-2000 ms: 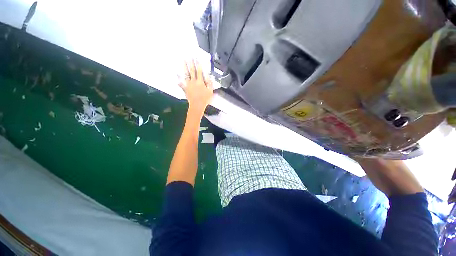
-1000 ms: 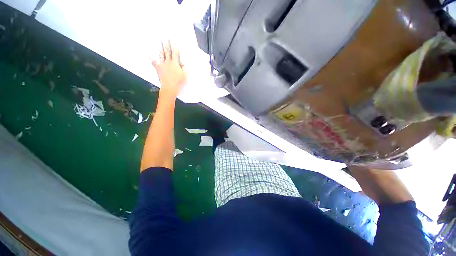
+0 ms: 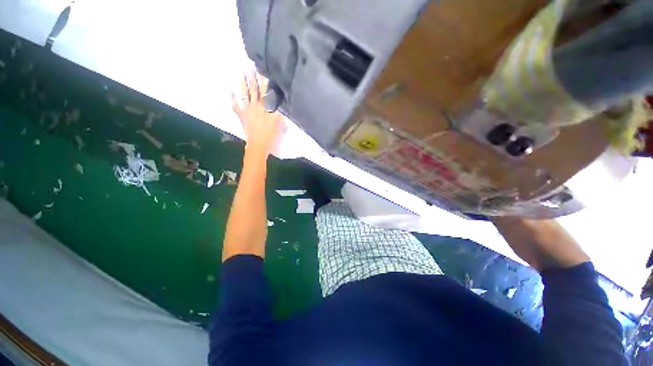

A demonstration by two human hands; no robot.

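The cloth cutting machine [image 3: 429, 93], with a grey and brown motor body and a handle wrapped in yellowish striped cloth, fills the upper right. It stands over the glaring white fabric lay [image 3: 165, 57]. My left hand [image 3: 258, 114] is bare and rests palm down on the lay near its front edge, fingers a little apart, beside the machine's left end. It holds nothing. My right forearm reaches under the machine's right side; the right hand is hidden behind the motor body. The blade and base plate are hidden too.
The green floor [image 3: 165, 236] has white and brown scraps [image 3: 136, 170] scattered on it. A table with pale cloth skirting [image 3: 86, 293] runs along the lower left. White fabric [image 3: 379, 209] hangs at the lay's edge by my legs. A dark thin shape [image 3: 59, 26] lies upper left.
The machine has shifted left in view and looks larger, covering more of the lay beside my left hand. My left hand moved left along the edge, then slightly right and down.
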